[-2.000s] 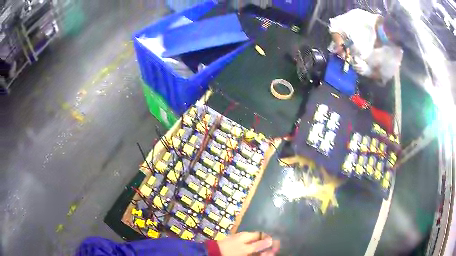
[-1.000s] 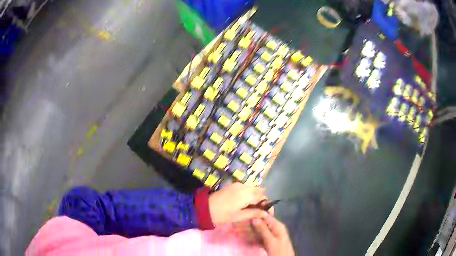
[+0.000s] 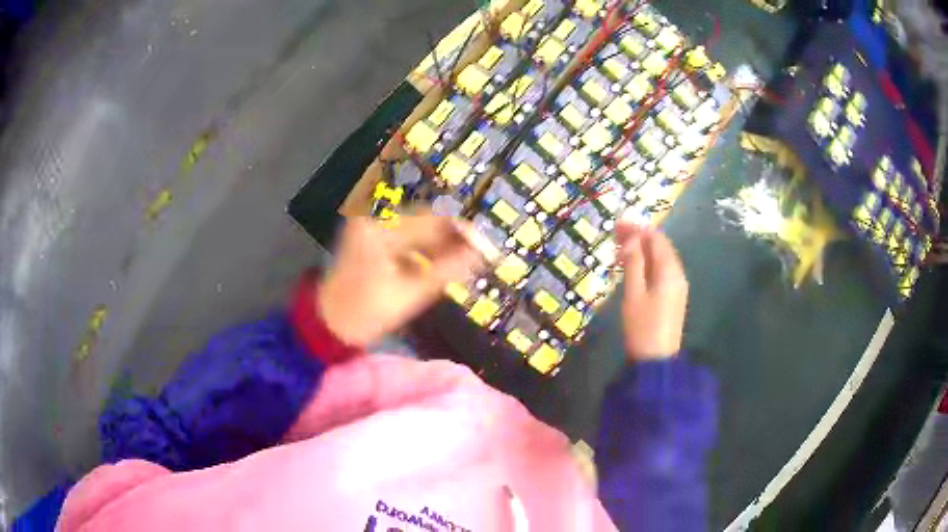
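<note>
Small circuit boards with yellow blocks (image 3: 551, 194) stand in tight rows in a shallow tray with a tan edge (image 3: 449, 50). Thin black and red lead wires (image 3: 636, 116) run over the rows. My left hand (image 3: 390, 275) is blurred over the tray's near left corner, its fingers pointing right across the boards. A pale spot shows at its fingertips; I cannot tell if it is held. My right hand (image 3: 653, 291) is at the tray's right edge, fingers pointing up and close together. Whether it holds anything cannot be seen.
A ragged yellow tape patch (image 3: 806, 237) is stuck on the dark green bench mat (image 3: 769, 364) right of the tray. Smaller groups of boards (image 3: 837, 114) lie on dark sheets at the far right. A white line (image 3: 832, 416) crosses the mat. Grey floor lies to the left.
My hands, together below the tray with a dark thin piece at the fingers, are now apart, left over the near left corner, right at the right edge. The tray sits higher in view.
</note>
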